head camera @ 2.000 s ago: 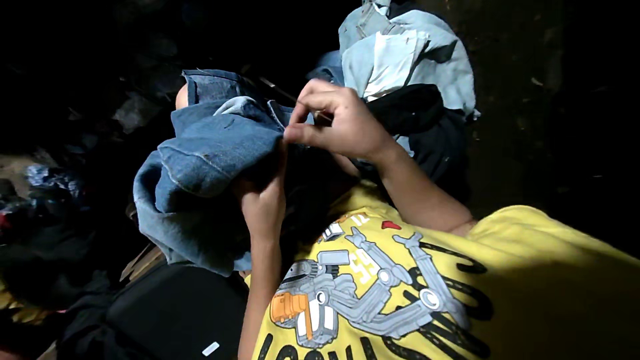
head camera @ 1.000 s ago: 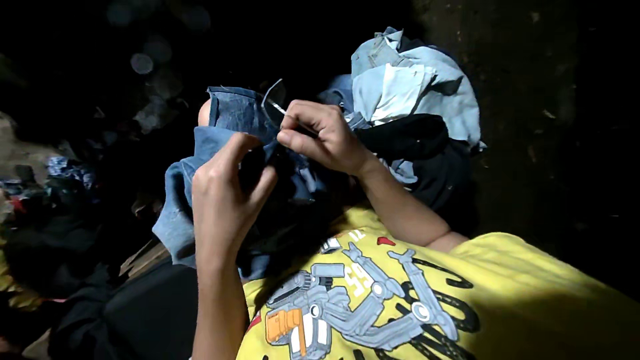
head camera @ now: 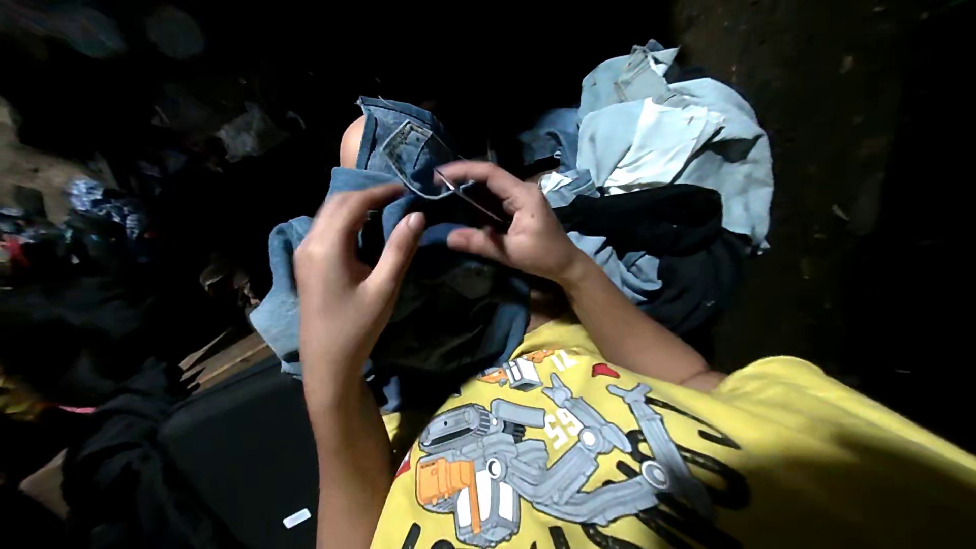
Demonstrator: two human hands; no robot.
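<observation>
Blue denim garment (head camera: pixel 408 145) lies bunched over my lap and a raised knee, with a seamed panel at its top. A narrow, pale-edged denim strip (head camera: pixel 418 189) curves up between my hands. My left hand (head camera: pixel 354 267) is over the garment's left part, thumb and forefinger apart, with nothing seen between them. My right hand (head camera: pixel 511 221) is just right of the strip and holds a thin metal tool (head camera: pixel 476 204), its pointed end by the forefinger; the exact kind cannot be told. Whether its tip touches the strip is unclear. Dark cloth in my lap is deeply shadowed.
Light blue denim pieces (head camera: pixel 686 145) are heaped at the upper right, beside black cloth (head camera: pixel 648 217). A black flat surface (head camera: pixel 244 457) at the lower left bears a small white object (head camera: pixel 296 518). Patterned cloth (head camera: pixel 99 202) lies in the dim area at far left.
My left hand has come up from beneath the denim and its fingers have parted. The denim has shifted, and a curved strip now shows between my hands. My right hand still holds the thin tool.
</observation>
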